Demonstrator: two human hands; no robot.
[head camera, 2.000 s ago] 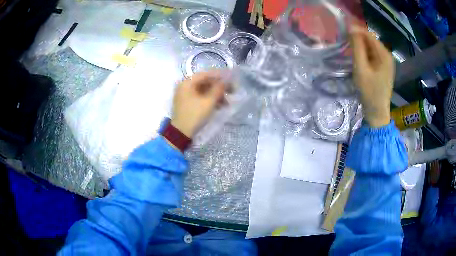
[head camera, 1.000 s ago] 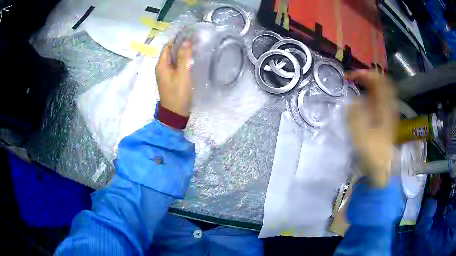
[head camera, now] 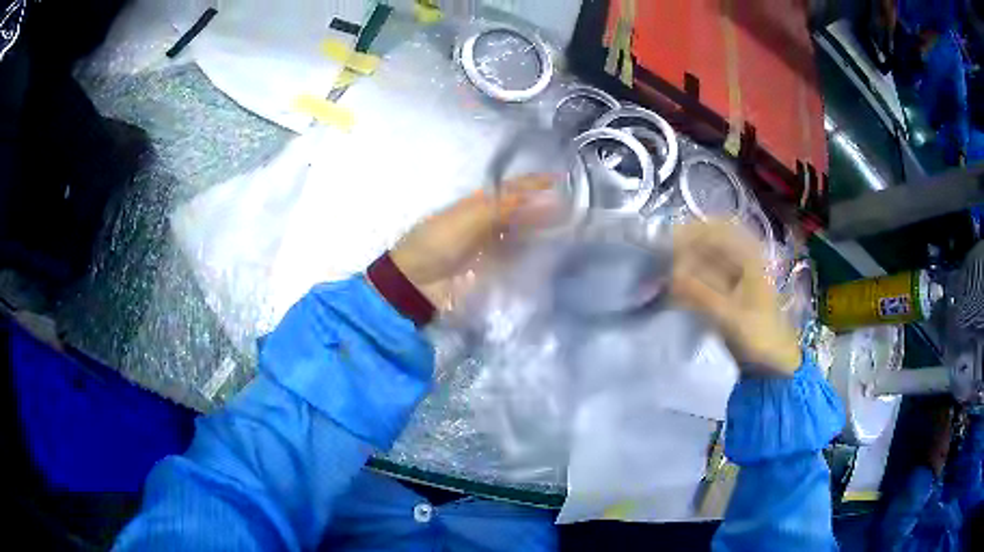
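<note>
Several silver-white trim rings lie loose at the back of the bench, one alone [head camera: 475, 67] and others overlapping [head camera: 647, 178] to its right. My left hand [head camera: 448, 243] is at the middle, with its fingers on a blurred trim ring that tilts beside the overlapping rings. My right hand [head camera: 739, 291] is to the right, its fingertips at the edge of a blurred dark ring in clear plastic [head camera: 610, 283], held above the bench. Blur hides the exact grips and where the plastic ends.
A red-orange board [head camera: 707, 54] with black edges and tan tape is at the back right. A yellow spray can [head camera: 876, 299] and a white round fan [head camera: 863, 372] stand at the right. White sheets [head camera: 637, 442] and greyish covering [head camera: 140, 259] lie on the bench.
My left hand has moved right and lower with its ring, towards the overlapping rings. My right hand has moved left and now holds a ring in plastic over the bench middle.
</note>
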